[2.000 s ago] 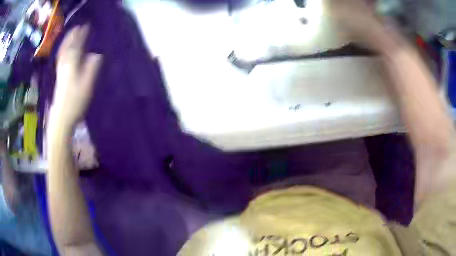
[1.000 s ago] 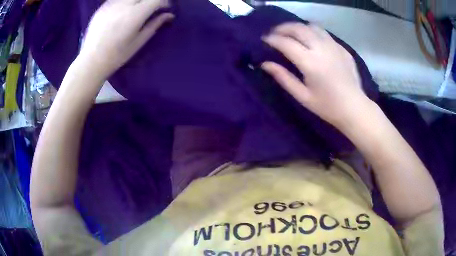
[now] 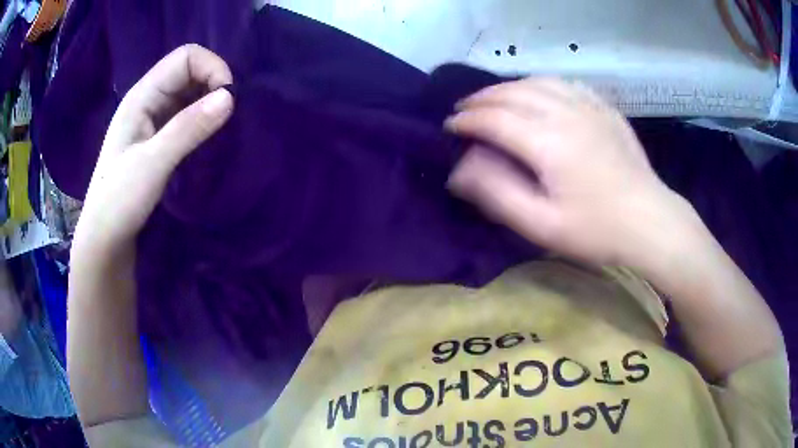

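A large deep purple garment panel [image 3: 324, 175] lies over the near edge of the white machine table and hangs into the lap. My left hand [image 3: 179, 109] pinches the cloth between thumb and fingertips at the left. My right hand [image 3: 542, 157] is at the right side of the cloth, slightly blurred, its fingers curled and pointing left. The cloth shows between its thumb and fingers; whether it grips the cloth I cannot tell.
The white table [image 3: 560, 26] has small dark holes and a ruler strip [image 3: 665, 94] along its near edge. Orange and red cords or handles [image 3: 754, 31] lie at the upper right. A yellow item [image 3: 19, 179] and an orange item [image 3: 45, 19] are at the far left. Blue mesh [image 3: 179, 398] shows at lower left.
My left hand has moved down and closed on the cloth. My right hand has moved slightly down. The cloth has shifted nearer, uncovering more table and the ruler strip.
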